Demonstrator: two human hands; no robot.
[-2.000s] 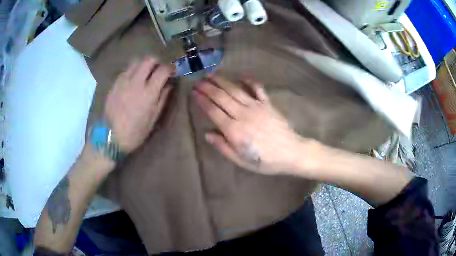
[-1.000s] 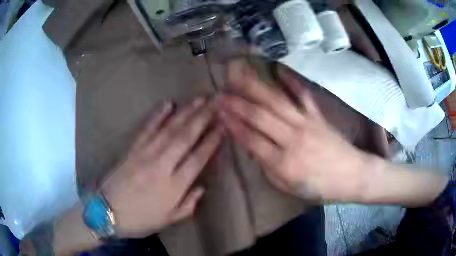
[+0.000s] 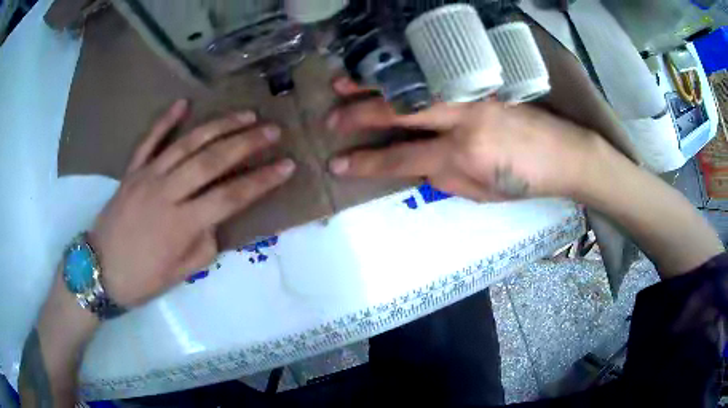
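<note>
The brown garment panel (image 3: 263,203) lies on the white table under the sewing machine head (image 3: 172,32). A seam line runs through it towards the presser foot (image 3: 281,83). My left hand (image 3: 172,207) lies flat on the panel left of the seam, fingers spread. My right hand (image 3: 479,151) rests on the panel right of the seam, fingers apart, partly behind the tension knobs (image 3: 456,52). Neither hand grips the cloth visibly. The needle point cannot be made out.
The white table (image 3: 335,267) has a printed ruler (image 3: 343,325) along its curved front edge and blue patches (image 3: 431,193). Pale cloth (image 3: 619,72) lies at the upper right. A tray with yellow-handled snips (image 3: 685,81) is at the right. Speckled floor (image 3: 543,319) shows below.
The panel has moved away from me under the machine head, uncovering the table's front and ruler. My hands have shifted with it, and the view is closer to the machine.
</note>
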